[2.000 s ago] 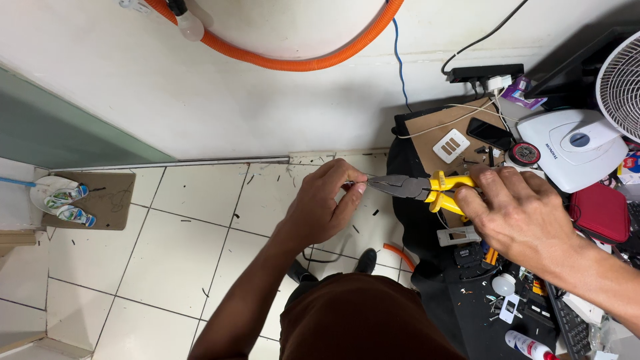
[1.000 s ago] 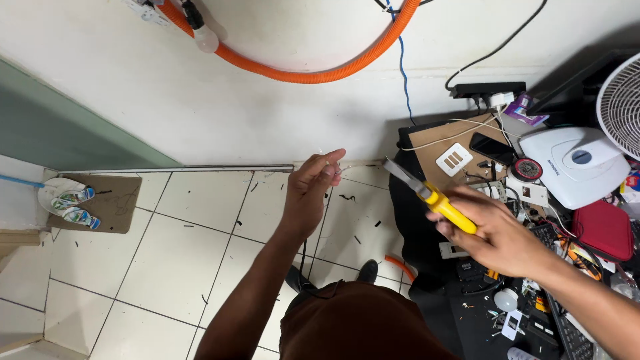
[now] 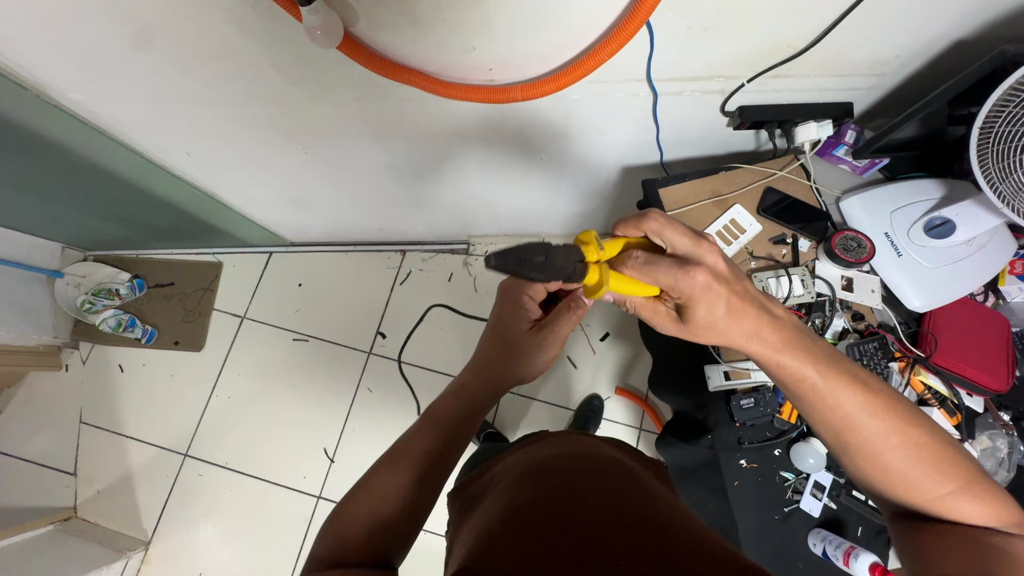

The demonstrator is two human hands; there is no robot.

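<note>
My right hand (image 3: 680, 276) is closed around the yellow handles of combination pliers (image 3: 560, 262), whose dark jaws point left above my left hand. The jaws look closed, and nothing shows between them. My left hand (image 3: 532, 324) is just below the jaws, its thumb and fingers pinched together close to my right fingertips. A small dark reddish piece shows between those fingers, too hidden to name. From near my left hand a black cable (image 3: 412, 344) loops down in front of the floor.
A cluttered black-covered table (image 3: 704, 488) on the right holds a white fan base (image 3: 928, 240), a smartphone (image 3: 792, 212), a red case (image 3: 968, 346) and switch plates. Orange corrugated conduit (image 3: 496, 92) hangs along the wall. Flip-flops (image 3: 116, 308) lie on a mat (image 3: 188, 320) at left.
My hands were apart a second ago and have come together. The pliers have moved left, above my left hand. The black cable's loop now shows beside my left forearm.
</note>
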